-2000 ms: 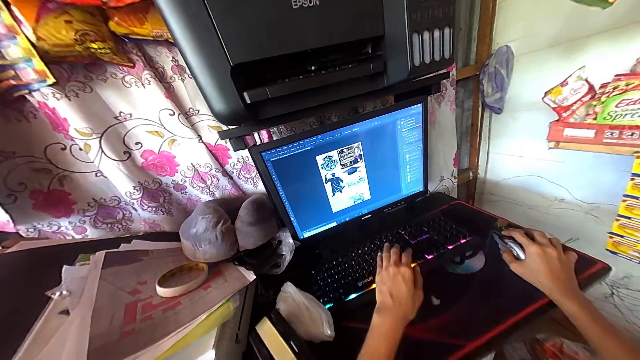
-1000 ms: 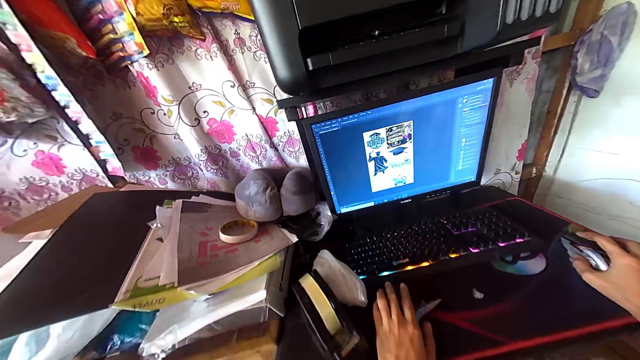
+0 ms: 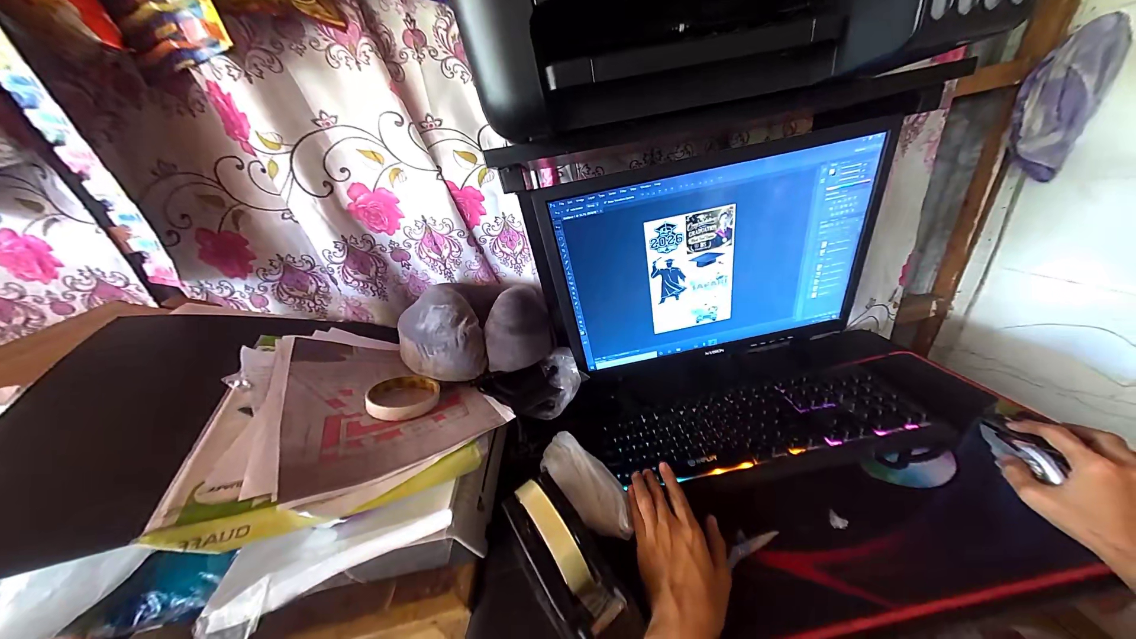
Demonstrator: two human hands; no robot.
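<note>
My right hand (image 3: 1078, 488) is closed over a computer mouse (image 3: 1029, 451) on the dark, red-edged desk mat (image 3: 852, 568). Fingers slightly spread, my left hand (image 3: 679, 555) lies flat with its fingertips at the lower left edge of the backlit keyboard (image 3: 763, 426). Behind the keyboard stands a monitor (image 3: 772, 257) that displays an image-editing window with graduation graphics. A tape dispenser with a yellowish roll (image 3: 559, 541) and a white plastic bag (image 3: 586, 484) are just left of my left hand. A disc (image 3: 914, 466) lies between keyboard and mouse.
A black printer (image 3: 692, 62) sits on a shelf (image 3: 737, 111) above the monitor. Papers (image 3: 355, 444) are stacked at the left, with a tape roll (image 3: 402, 398) on top. Two grey rounded objects (image 3: 444, 333) stand by the monitor. A floral curtain (image 3: 355, 177) hangs behind.
My left hand has moved from over the keyboard to its lower left edge. My right hand stays on the mouse. The view has turned to the left.
</note>
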